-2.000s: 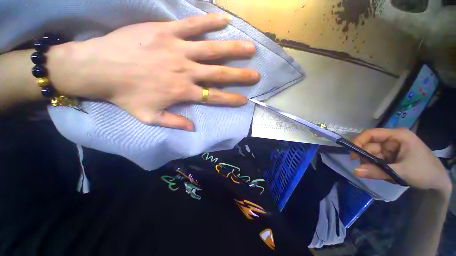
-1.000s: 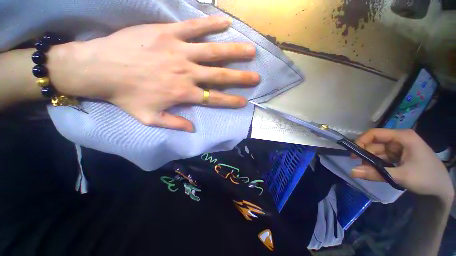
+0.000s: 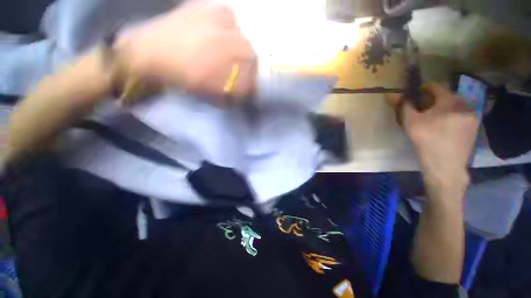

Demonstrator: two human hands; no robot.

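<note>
My left hand (image 3: 189,49), blurred, is curled over the light grey garment panel (image 3: 279,166) at upper left; its fingertips are hard to make out. The panel is bunched and turned, with black stripes (image 3: 224,183) showing across it. A black piece (image 3: 332,137) shows at its right edge. My right hand (image 3: 442,125) is at the right of the bed and holds the tailor's shears (image 3: 414,78) by the dark handles. The shears point up towards the machine and their blades are blurred.
The worn needle plate (image 3: 355,64) lies under a bright lamp at the top, with metal machine parts (image 3: 396,9) above it. The smartphone (image 3: 473,96) stands right of my right hand. A blue basket (image 3: 375,227) and grey cloth (image 3: 495,204) are below the table edge.
My left hand has gone from flat to curled and moved up, and the panel is bunched with its black stripes showing. My right hand has carried the shears up, away from the panel's edge.
</note>
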